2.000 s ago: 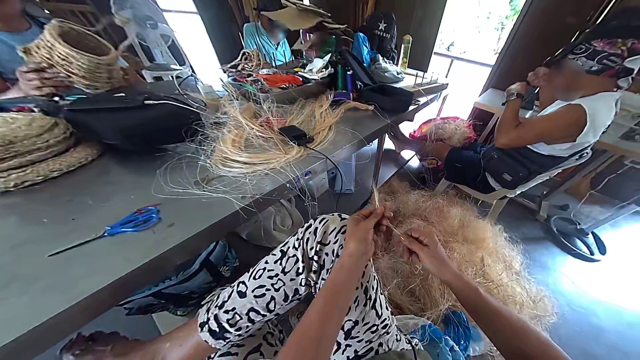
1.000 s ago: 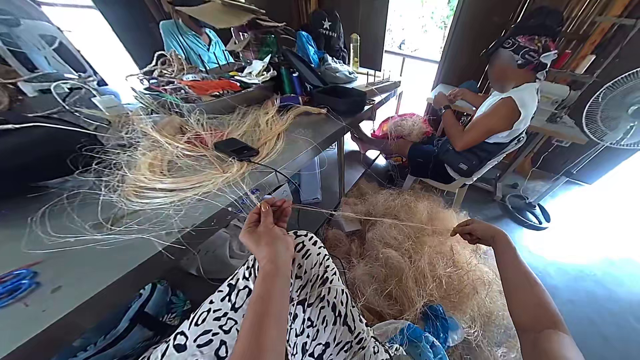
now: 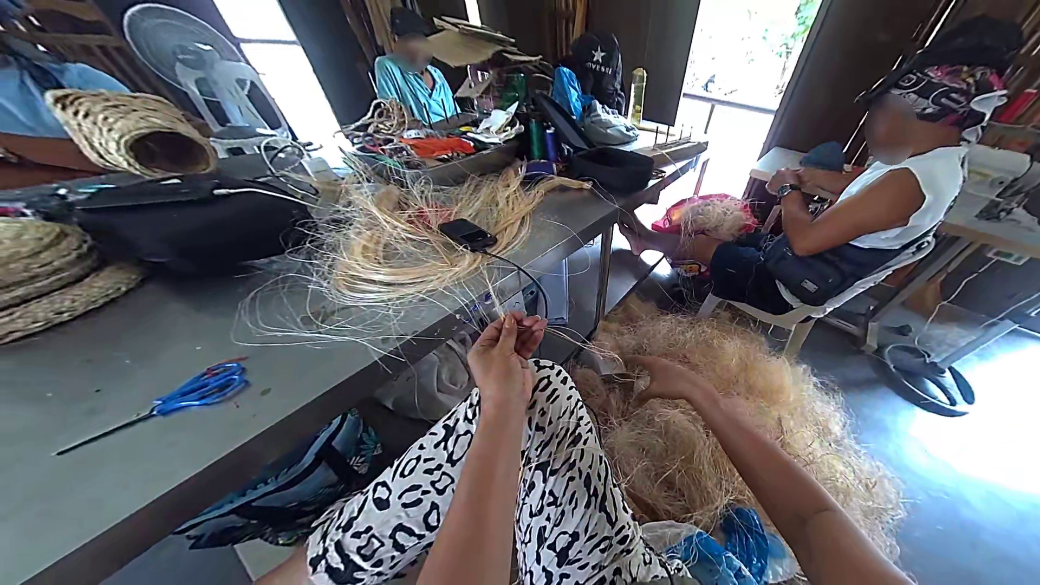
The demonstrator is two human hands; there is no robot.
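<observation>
My left hand [image 3: 505,357] is above my knee at the table's edge, thumb and fingers pinched on thin pale plant fibres whose ends stick up above it. To its right, my right hand [image 3: 668,380] reaches over a big heap of loose tangled fibre [image 3: 731,422] on the floor; a few strands run between the hands, but whether its fingers grip them I cannot tell. A bundle of long pale fibres [image 3: 390,264] lies on the grey table, a black phone [image 3: 467,235] with a cable on top. Blue-handled scissors [image 3: 199,388] lie at the left.
A black bag [image 3: 187,219], a coiled woven piece [image 3: 49,276] and a crowded tray [image 3: 463,166] are on the table [image 3: 162,479]. One person sits at right on a white chair, others beyond the table. A blue plastic bag [image 3: 723,548] lies low by my leg.
My right hand was far out to the right with a strand stretched between both hands; it is now closer to my left hand. The view has swung back left, showing the scissors fully.
</observation>
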